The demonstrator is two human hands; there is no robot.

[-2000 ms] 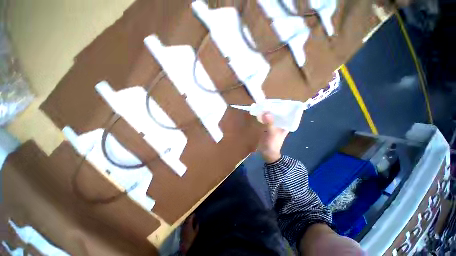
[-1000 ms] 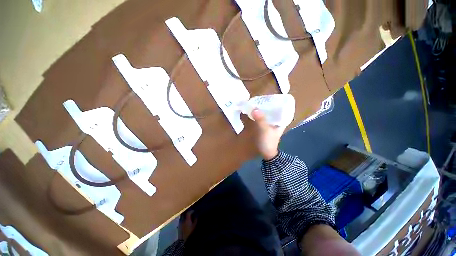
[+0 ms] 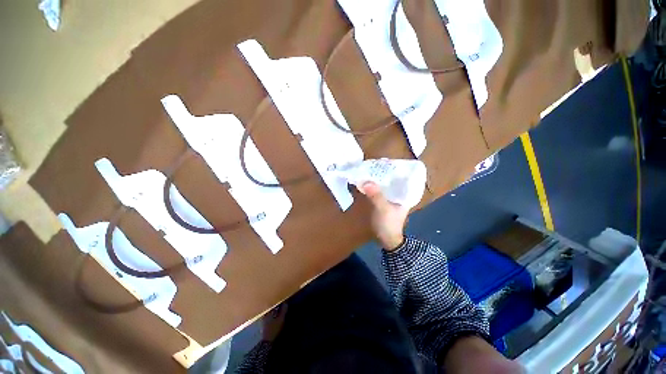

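My right hand [image 3: 385, 218] holds the translucent white glue bottle [image 3: 398, 179] on its side over the panels' near edge. Its nozzle points left and blends into the white piece behind it. Flat brown bag panels [image 3: 307, 248] lie staggered, with white backing pieces [image 3: 303, 109] on them. Thin dark brown handles [image 3: 169, 191] loop over the white pieces. My left hand [image 3: 273, 321] is only partly seen, dark and small below the table's near edge; what it does is hidden.
The pale tan tabletop [image 3: 80, 51] shows at the upper left, with a crumpled white scrap [image 3: 50, 12]. More brown panels lie lower left. Below right are a blue bin [image 3: 491, 274], a white-edged surface [image 3: 584, 314] and dark floor with yellow lines [image 3: 537, 179].
The view has shifted over the panels. The bottle's nozzle was clear against brown two seconds ago and now overlaps a white piece. My right hand still holds the bottle.
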